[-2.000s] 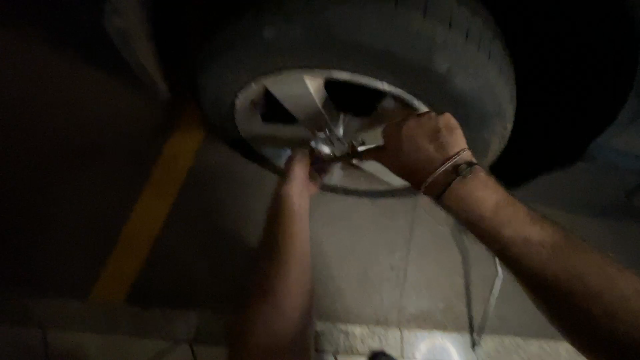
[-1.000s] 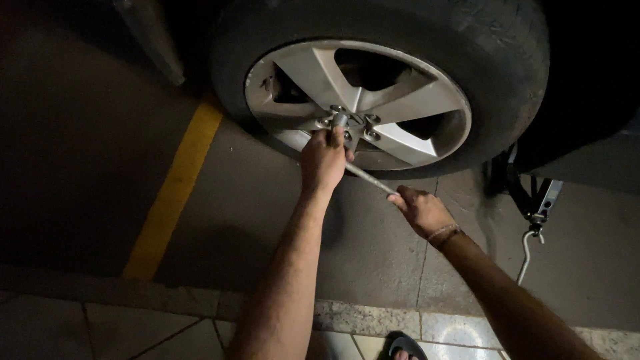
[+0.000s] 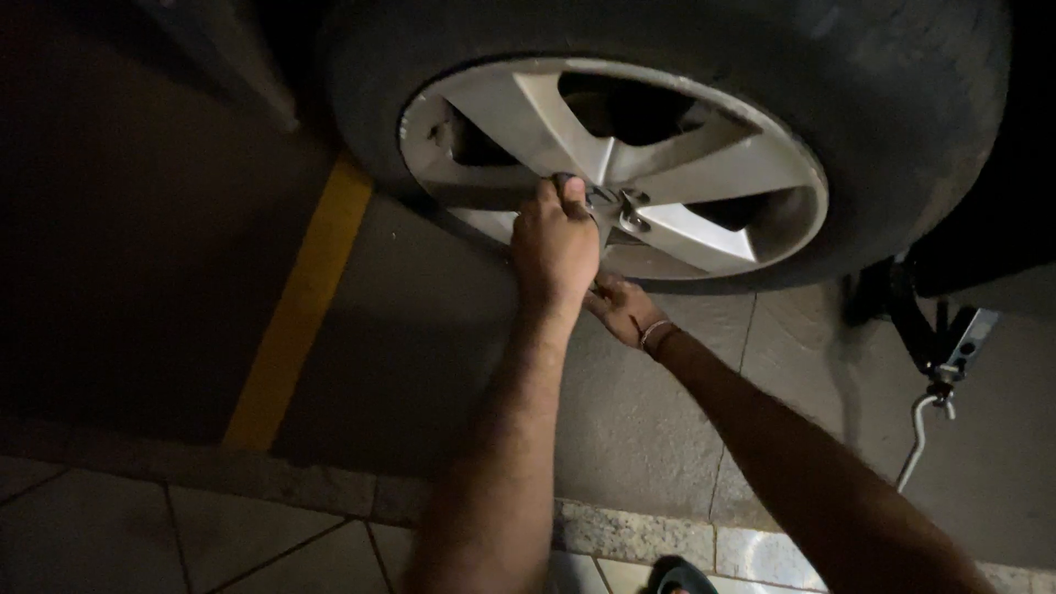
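A car wheel with a silver alloy rim (image 3: 693, 177) and a black tyre (image 3: 891, 140) fills the upper middle of the view. My left hand (image 3: 557, 239) is closed at the hub, over the head of a lug wrench that it mostly hides. Just below the rim's lower edge, my right hand (image 3: 623, 309) is closed around the wrench's handle, of which hardly anything shows. Beside the hub's centre cap (image 3: 604, 196), wheel bolts (image 3: 634, 219) are visible to the right of my left hand.
A car jack (image 3: 932, 330) stands under the car at the right, its crank rod (image 3: 917, 433) hanging toward the floor. A yellow painted line (image 3: 305, 305) crosses the dark floor at left. Along the bottom run a stone kerb (image 3: 635, 528) and pale tiles (image 3: 256, 528), with a sandalled foot (image 3: 681, 577).
My right hand has moved left, from the lower right of the hub to below my left hand. The wrench handle, plain to see one second ago, is now mostly hidden.
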